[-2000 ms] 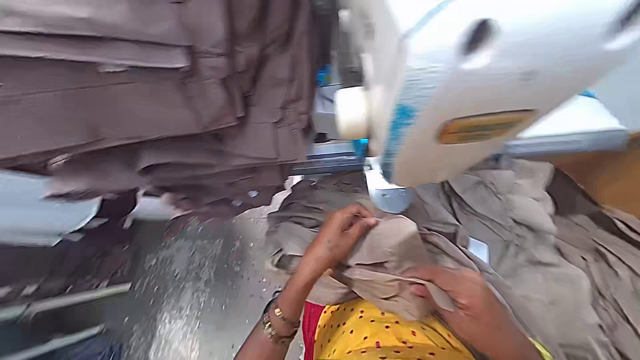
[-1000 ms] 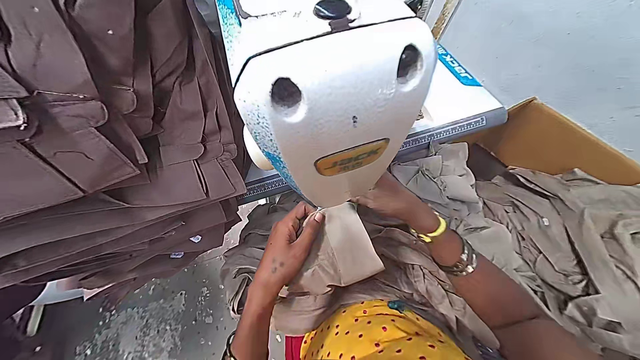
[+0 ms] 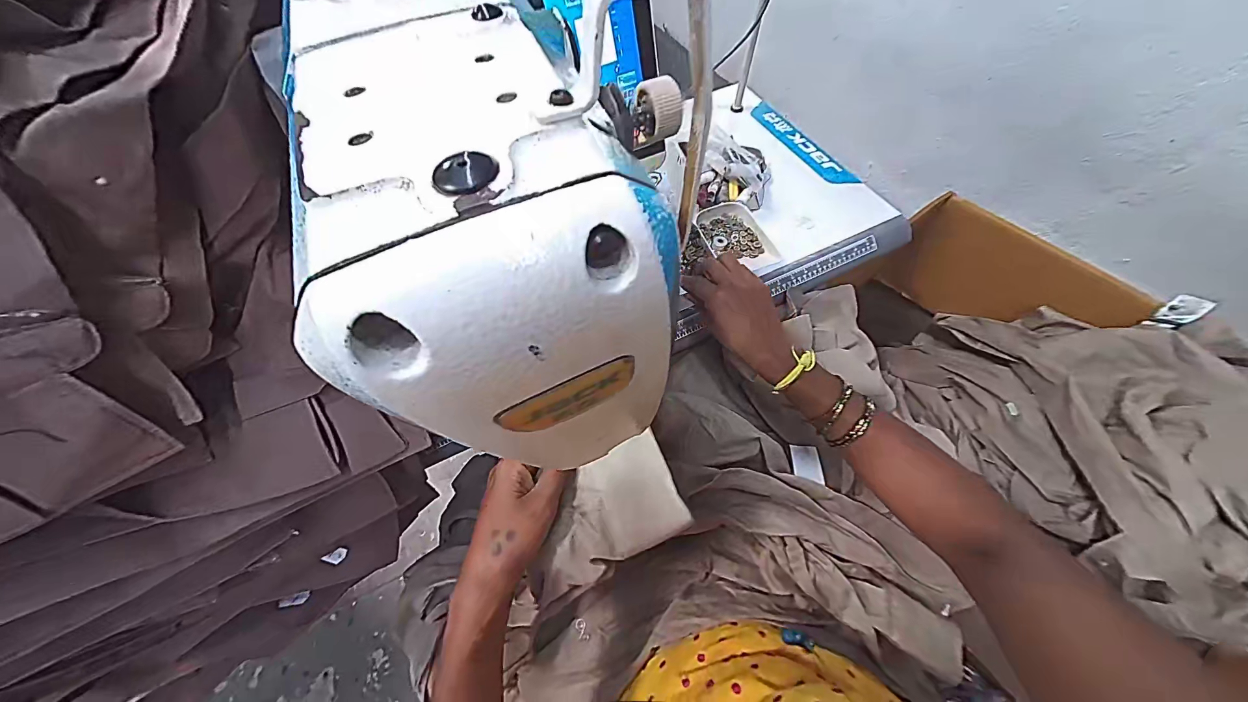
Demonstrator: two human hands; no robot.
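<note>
A white Jack sewing machine head [image 3: 478, 283] fills the upper middle. Below its front end my left hand [image 3: 517, 517] pinches a light brown cloth garment [image 3: 624, 497]; its fingertips are partly hidden by the machine. A pale flat strip of that garment sticks out toward me from under the machine. To the right of the machine, my right hand [image 3: 736, 307] reaches to a small white tray [image 3: 765, 249] of small buttons or metal snaps, fingertips at its near edge. Whether a piece is between those fingers cannot be told.
Dark brown garments [image 3: 195, 409] are piled high at left. At right, light brown garments [image 3: 1102, 439] lie in and over a cardboard box [image 3: 1014, 258]. A plastic bag [image 3: 731, 171] with small items sits on the machine table [image 3: 838, 210], behind the tray. A thin pole rises beside the machine.
My right hand has left the cloth by the machine's front end and moved up and right to the tray. My left hand stays on the cloth. The view has shifted strongly.
</note>
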